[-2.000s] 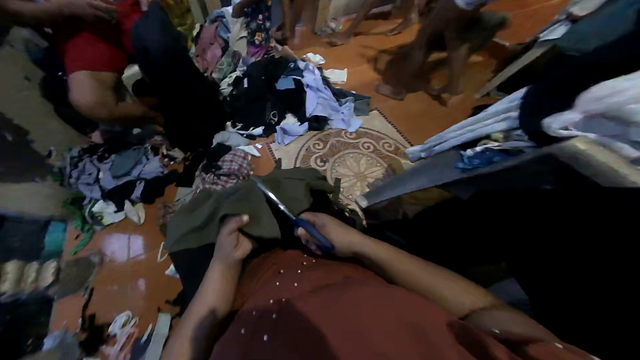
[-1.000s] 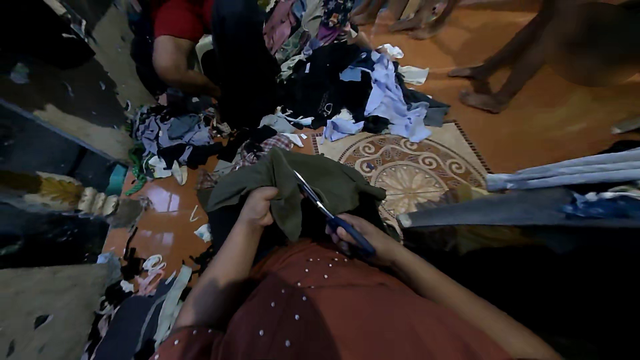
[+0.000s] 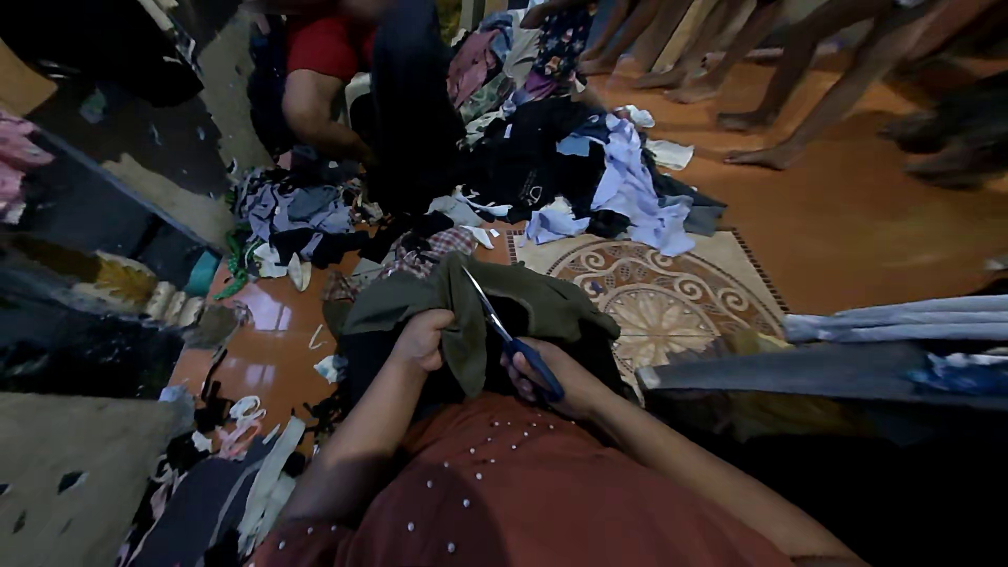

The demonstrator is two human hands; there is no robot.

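An olive-green cloth lies across dark fabric over my lap. My left hand grips a bunched part of it, left of the blades. In my right hand is a pair of scissors with dark blue handles, its metal blades pointing up and left against the cloth. Whether the blades are parted is hard to tell. A flap of the green cloth hangs down between my two hands. A checked cloth lies just beyond the green one.
Piles of cloth scraps and lavender fabric cover the tiled floor ahead. A person in red shorts sits beyond; bare legs of other people stand at upper right. A patterned floor medallion and a grey beam-like edge are at right.
The green cloth now has a flap folded down between my hands, and the scissors sit against it at a steeper angle than two seconds ago. The view has shifted.
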